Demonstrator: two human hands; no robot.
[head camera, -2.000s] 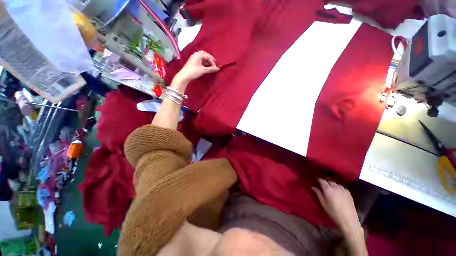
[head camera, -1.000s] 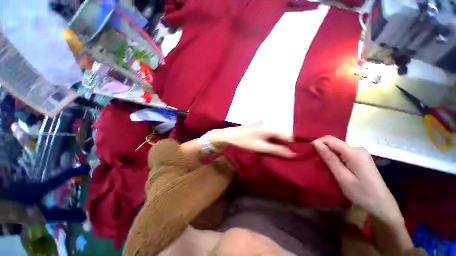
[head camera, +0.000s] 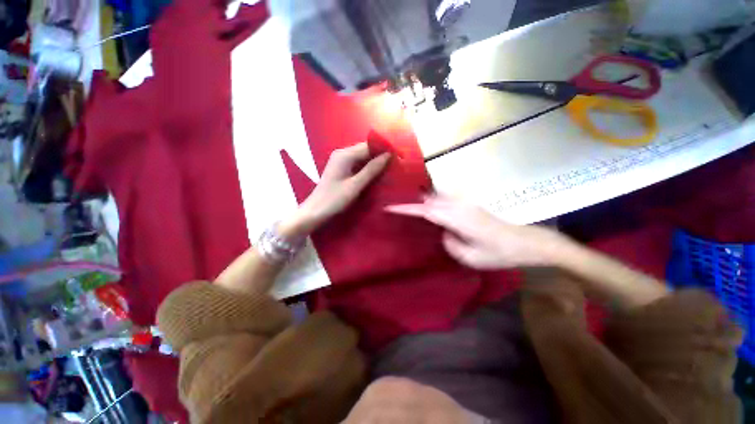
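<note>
A dark red garment panel (head camera: 381, 265) runs from the lit presser foot (head camera: 411, 93) of the sewing machine (head camera: 364, 37) down to my lap. My left hand (head camera: 343, 184) pinches a fold of the red cloth just below the foot. My right hand (head camera: 476, 232) lies over the panel's right edge, index finger pointing left, slightly blurred; whether it grips the cloth I cannot tell. The needle is too small and bright to make out.
Shears with red and yellow handles (head camera: 571, 88) lie right of the machine. A printed scale (head camera: 613, 170) runs along the pale table's front edge. Other red pieces (head camera: 170, 157) spread at left. A blue basket (head camera: 716, 277) stands at lower right. Supplies clutter the left.
The view has swung right. My left hand has moved up to the cloth near the foot. My right hand has left its pinch at the lap and now lies over the panel's edge.
</note>
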